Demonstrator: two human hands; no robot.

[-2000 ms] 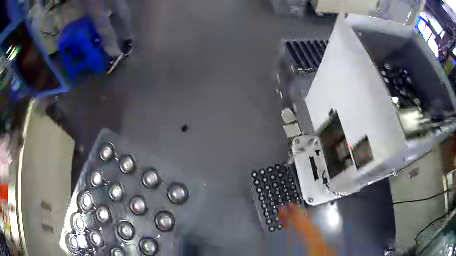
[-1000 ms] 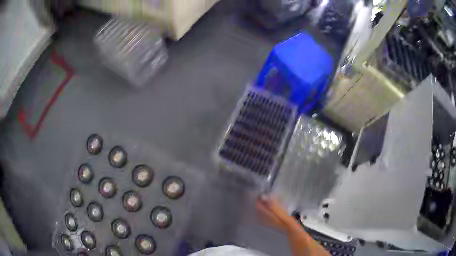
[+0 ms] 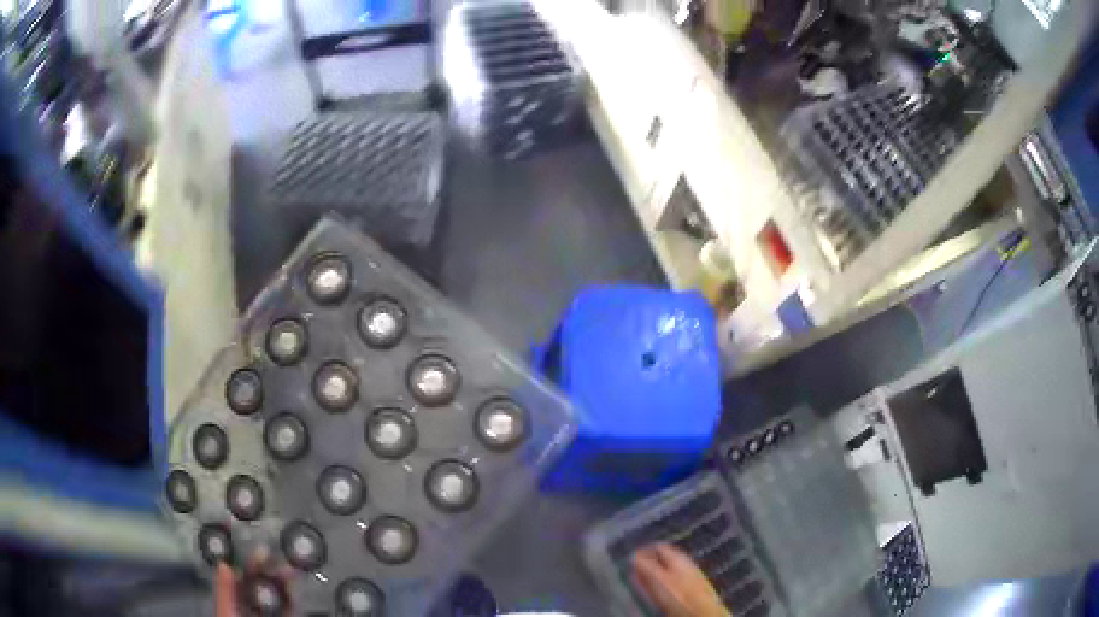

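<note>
A clear blister tray [image 3: 362,464] with rows of round parts, dark rings and silvery centres, fills the lower left. My left hand [image 3: 247,588] shows at its bottom edge, fingers seen at and through the clear plastic, and holds the tray. The tray is tilted above the floor. My right hand [image 3: 675,579] is at the bottom, right of centre, over a tray with dark rows [image 3: 711,542]. Its fingers are blurred, and I cannot tell whether they grip that tray.
A blue stool [image 3: 639,374] stands just beyond the tray's right corner. Stacked clear trays [image 3: 362,163] stand at the upper left, with another stack [image 3: 512,84] beside them. A pale machine housing [image 3: 1000,446] is at the right. A cream bench [image 3: 687,157] runs across the upper right.
The view has turned, so the blue stool now lies nearer the centre. The clear tray stays in my left hand and looks more tilted. My right hand now overlaps the dark-rowed tray.
</note>
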